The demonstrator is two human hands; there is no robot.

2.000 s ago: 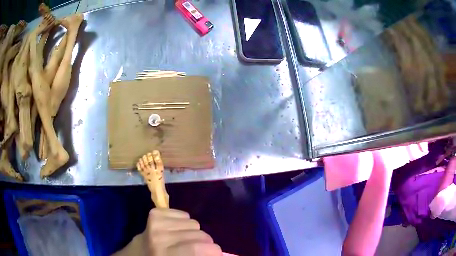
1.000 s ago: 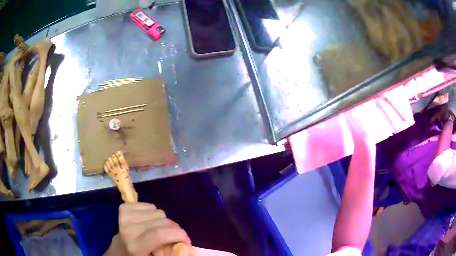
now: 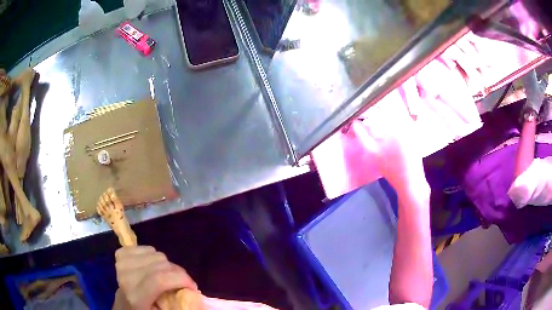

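Observation:
My left hand (image 3: 148, 275) is closed around the shank of a tan model leg (image 3: 120, 223), its toed foot resting at the near edge of a brown cardboard pad (image 3: 142, 175). No strap can be made out on the foot. A small white glue cup (image 3: 104, 157) stands on the pad, with two toothpicks (image 3: 112, 140) beyond it. My right hand (image 3: 378, 151) reaches over a glowing white sheet (image 3: 339, 175) under the slanted panel, its fingertips near the panel's lower edge. Glare blurs the fingers, so whether they hold anything cannot be told. Small dark parts show faintly on the sheet.
A pile of tan legs (image 3: 18, 145) lies at left. A pink lighter-like item (image 3: 137, 39) and a black smartphone (image 3: 209, 33) lie at the far side. The reflective panel (image 3: 327, 79) rises at right. Blue bins (image 3: 357, 248) sit below the bench. A person in purple (image 3: 499, 181) is at right.
The view has swung right, so the bench things appear further left. My right hand was further under the panel and now shows nearer the sheet's left part. My left hand still grips the leg.

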